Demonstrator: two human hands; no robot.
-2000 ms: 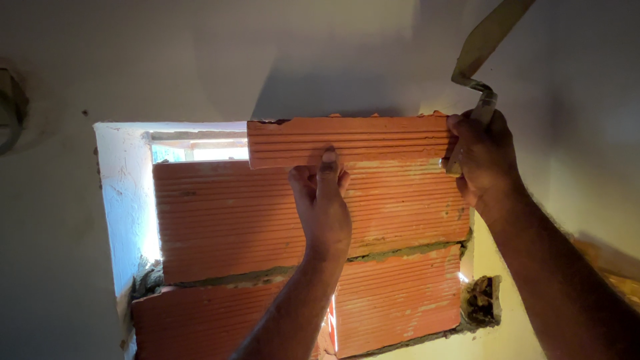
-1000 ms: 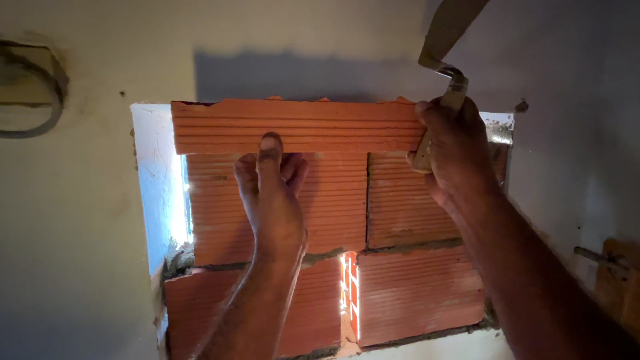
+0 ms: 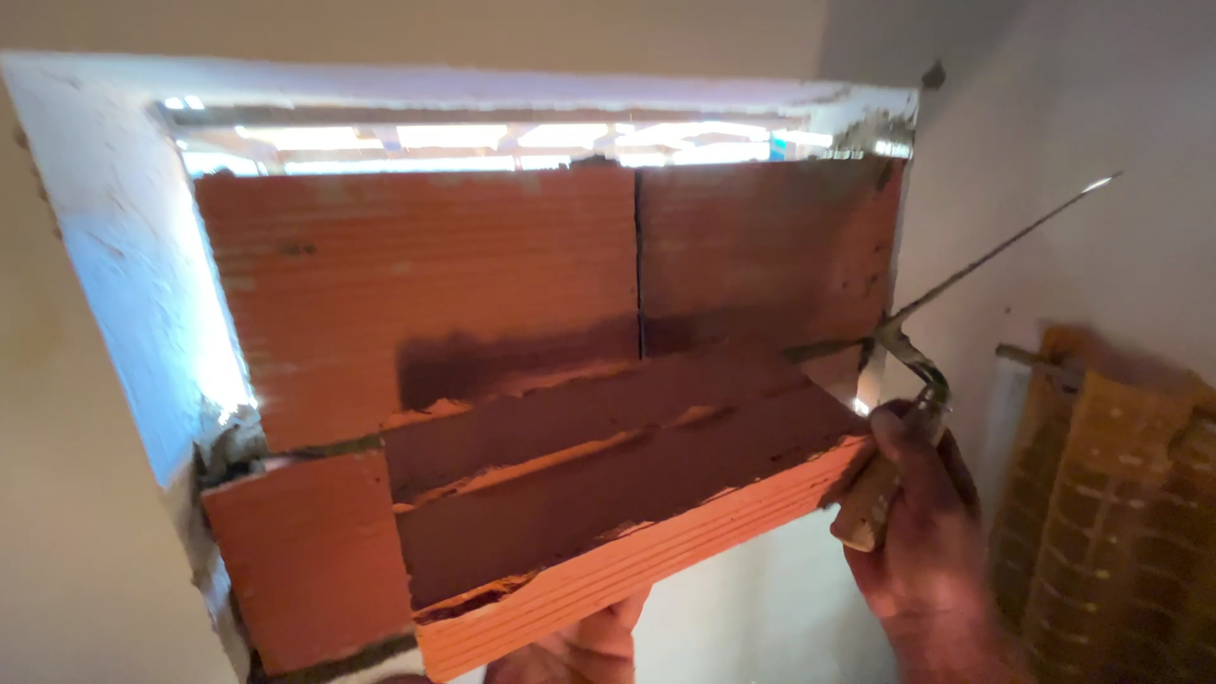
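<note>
A cut piece of hollow clay brick, its broken ribs facing up, is held tilted in front of the brickwork. My left hand supports it from below, its fingers partly hidden by the piece. At the piece's right end is my right hand, closed around the wooden handle of a trowel and against the brick end. The trowel's blade is seen nearly edge-on, pointing up and right. Behind, clay bricks fill most of a wall opening, and a bright gap runs above the top course.
The plastered left side of the opening stands beside a lit vertical gap. Rough mortar sticks out at the lower left. To the right, a yellowish patterned cloth hangs from a short rod.
The cut brick piece has come down from the top gap, which it covered, and is now tilted lower in front of the bricks. Both hands have moved down with it. The view is closer.
</note>
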